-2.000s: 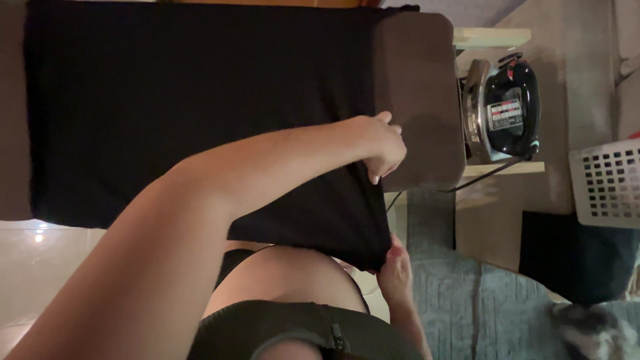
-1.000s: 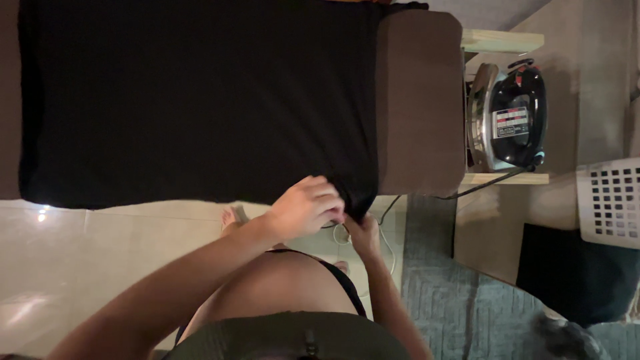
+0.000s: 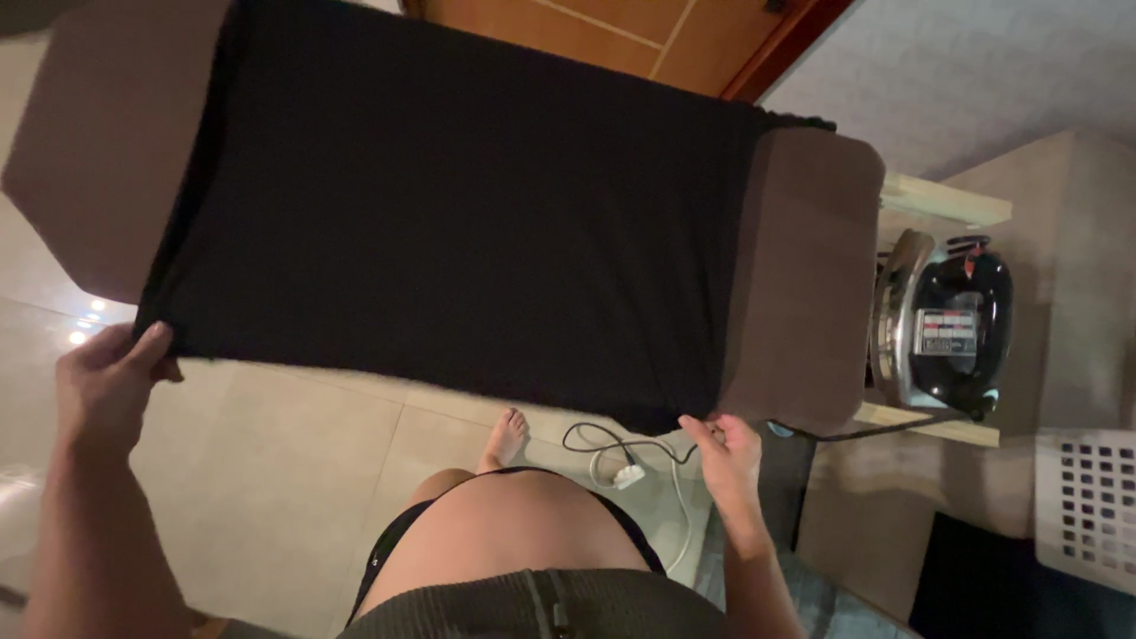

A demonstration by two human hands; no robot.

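A black cloth garment (image 3: 461,213) lies spread across a brown padded ironing board (image 3: 803,284), whose two ends show on either side of it. My left hand (image 3: 115,382) pinches the garment's near corner at the left, by the board's edge. At the near right corner my right hand (image 3: 728,448) grips the hem between thumb and fingers. The cloth is stretched between both hands, with faint creases toward the right. An electric iron (image 3: 950,324) rests on the stand beyond the board's right end.
Wooden stand bars (image 3: 950,200) stick out around the iron. A cord with a white plug or connector (image 3: 628,477) hangs below the right corner. A white perforated plastic basket (image 3: 1087,501) stands at the lower right, near a dark cloth (image 3: 972,577). A wooden door (image 3: 612,35) is behind the board.
My left hand has moved from beside my right hand to the garment's left corner. The near edge is now held at both ends. The view has turned and shifted.
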